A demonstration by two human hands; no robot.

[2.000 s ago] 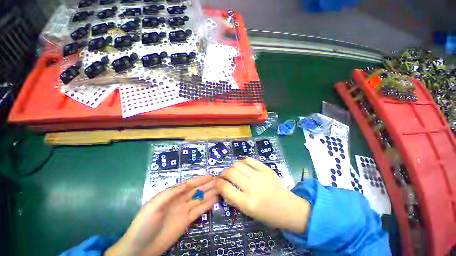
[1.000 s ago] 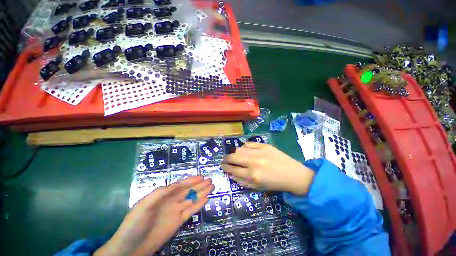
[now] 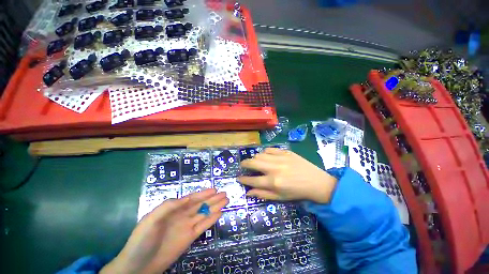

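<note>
The clear blister tray (image 3: 195, 256) lies in front of me, with black panels in its top and middle pockets, such as this black panel (image 3: 231, 222). My left hand (image 3: 177, 222) is palm up over the tray's left side, holding tiny blue pieces (image 3: 204, 208) at the base of its fingers. My right hand (image 3: 284, 175) is palm down over the tray's upper right, fingers bent and a little apart, fingertips at the top-row panels. Whether it pinches a tiny piece cannot be seen. Both hands hide some pockets.
A red bin (image 3: 214, 115) at the upper left bears a far clear tray of black housings (image 3: 112, 61) and dot sheets. A tan strip (image 3: 145, 143) lies before it. Small blue bags (image 3: 297, 132) and adhesive dot sheets (image 3: 364, 160) lie right of the tray. Ribbed red bins (image 3: 456, 155) stand far right.
My right hand has moved from beside my left palm up and right to the top-row panels, and its fingers have spread slightly. The view has shifted. The small light turned from red through green to blue.
</note>
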